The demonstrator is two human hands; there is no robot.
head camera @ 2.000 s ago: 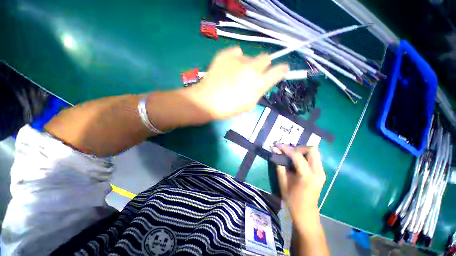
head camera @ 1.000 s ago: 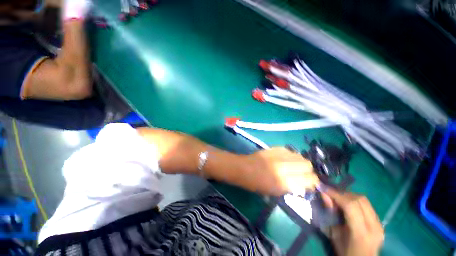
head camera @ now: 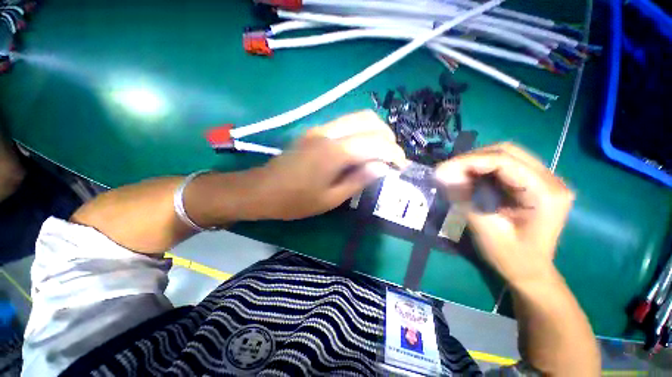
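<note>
My left hand [head camera: 331, 169] pinches the free end of a white cable just above the card. That cable's red connector [head camera: 220, 137] lies on the bench to the left, and a second white lead [head camera: 317, 103] runs from it up towards the bundle. My right hand [head camera: 516, 199] faces it, fingertips closed on a small black connector housing [head camera: 418, 172], which is blurred. A dark patch in its palm is unclear. The fingers hide the wire ends. The white card [head camera: 401, 202] lies below, crossed by black tape [head camera: 418, 263].
Loose black housings [head camera: 424, 118] are piled beyond the card. A bundle of white cables [head camera: 383, 26] with red plugs lies at the back. A blue tray [head camera: 607, 110] stands at the right, with more cables [head camera: 659, 294] at the right edge. A worn badge [head camera: 411, 335] hangs below.
The view has swung back from the left side, and the other person's arm is gone from it. My hands remain close together over the card; the red plug still trails left.
</note>
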